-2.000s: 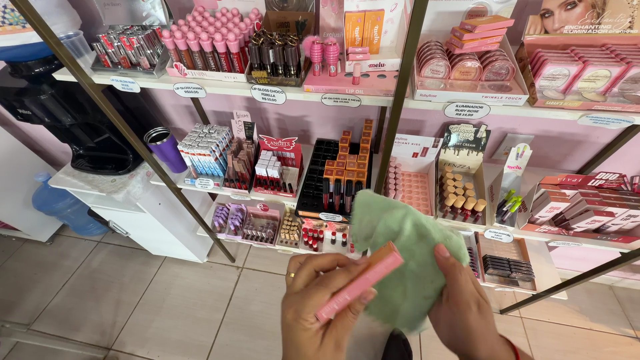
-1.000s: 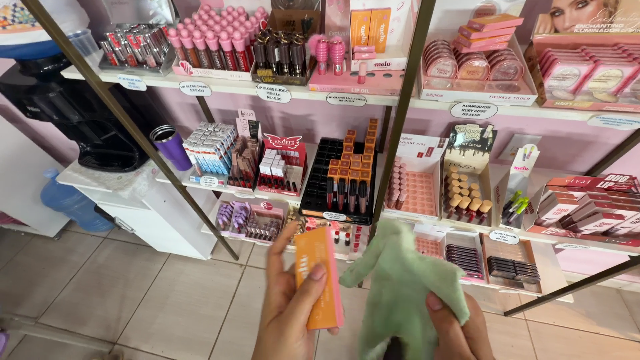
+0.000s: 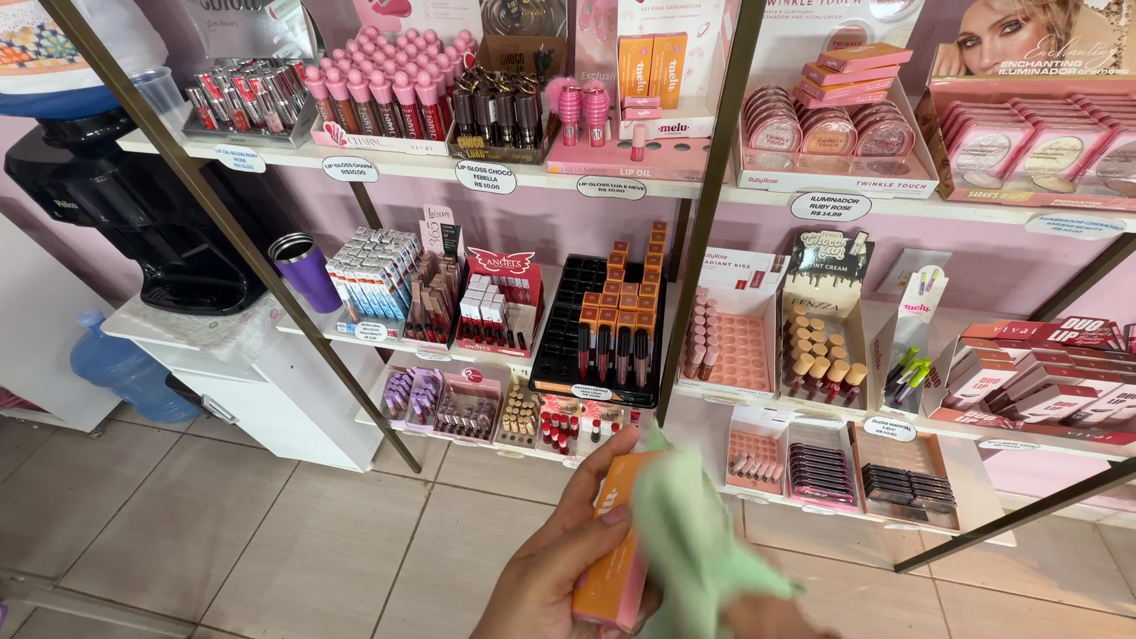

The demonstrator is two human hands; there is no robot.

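My left hand (image 3: 568, 550) holds an orange and pink cosmetic box (image 3: 612, 559) upright at the bottom centre, its orange face showing. A light green cloth (image 3: 697, 532), blurred, lies against the right side and upper edge of the box. My right hand (image 3: 768, 617) grips the cloth from below; most of its fingers are hidden or blurred. Similar orange boxes (image 3: 650, 71) stand in a display on the upper shelf, and a stack of orange and pink boxes (image 3: 848, 75) rests on round compacts to the right.
Metal-framed shelves (image 3: 524, 175) with lip gloss and makeup displays span the view. A dark upright post (image 3: 701, 231) rises just beyond my hands. At left are a black water dispenser (image 3: 151, 204), a white cabinet (image 3: 293, 408), a purple tumbler (image 3: 306, 273) and a blue water jug (image 3: 124, 368).
The box, earlier slanted with its pink side showing, now shows its orange face. The green cloth, apart from the box a second ago, is now against it.
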